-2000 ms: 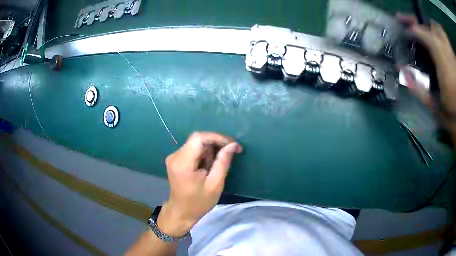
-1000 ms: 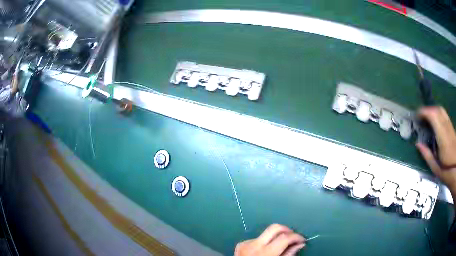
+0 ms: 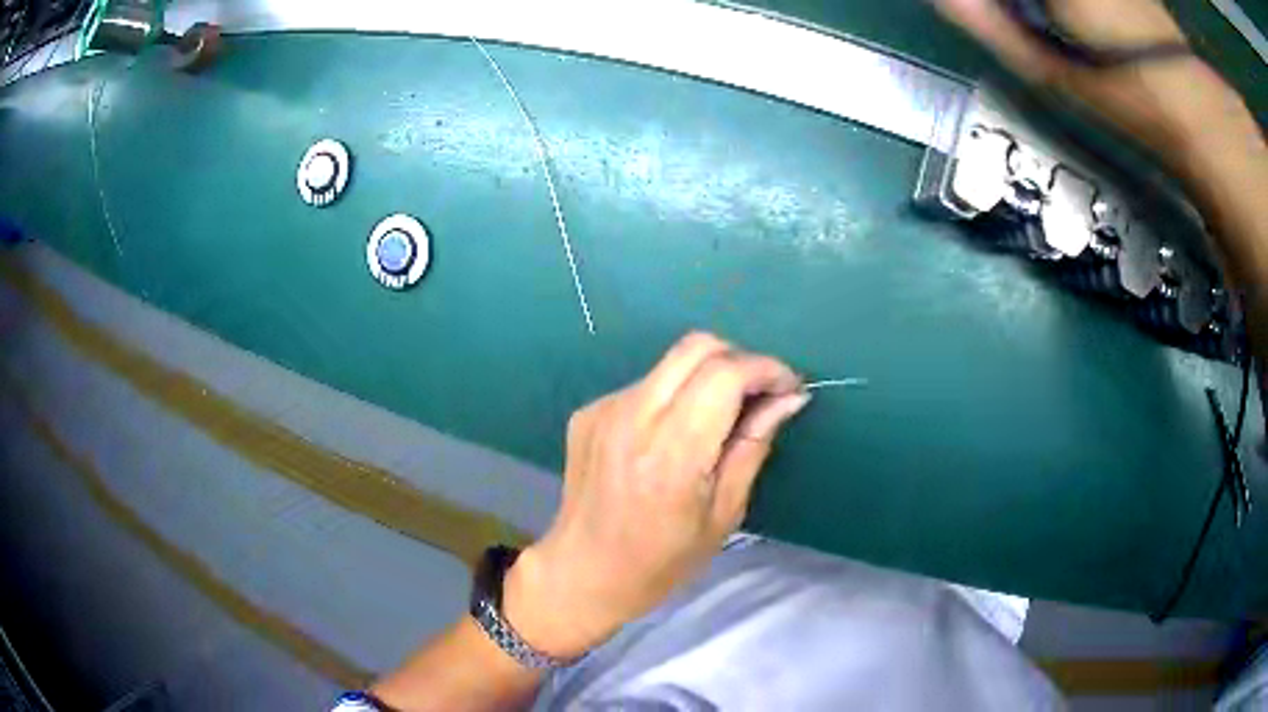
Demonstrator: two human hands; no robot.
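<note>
My left hand (image 3: 675,466) is above the green bench mat at the centre, fingertips pinched on thin solder wire (image 3: 839,381) whose short end sticks out to the right. A longer strand runs from the rail down toward the hand. My right hand (image 3: 1099,70) is at the top right, blurred and partly cut off by the top edge, with a black cord across its wrist; what it holds cannot be made out. A silver fixture (image 3: 1068,212) with rounded lobes and small dark-gapped parts sits at the right, below the right forearm.
Two round discs (image 3: 399,252) lie on the mat at left. A white rail (image 3: 668,49) crosses the back. A reddish-brown end piece (image 3: 195,47) is at top left. Tweezers (image 3: 1229,452) lie at far right beside a black cord. Floor with yellow-brown lines shows at lower left.
The view has swung back down, so the far strip's fixtures are out of sight. My right hand has moved up and left from the far-strip fixture. My left hand still pinches the wire.
</note>
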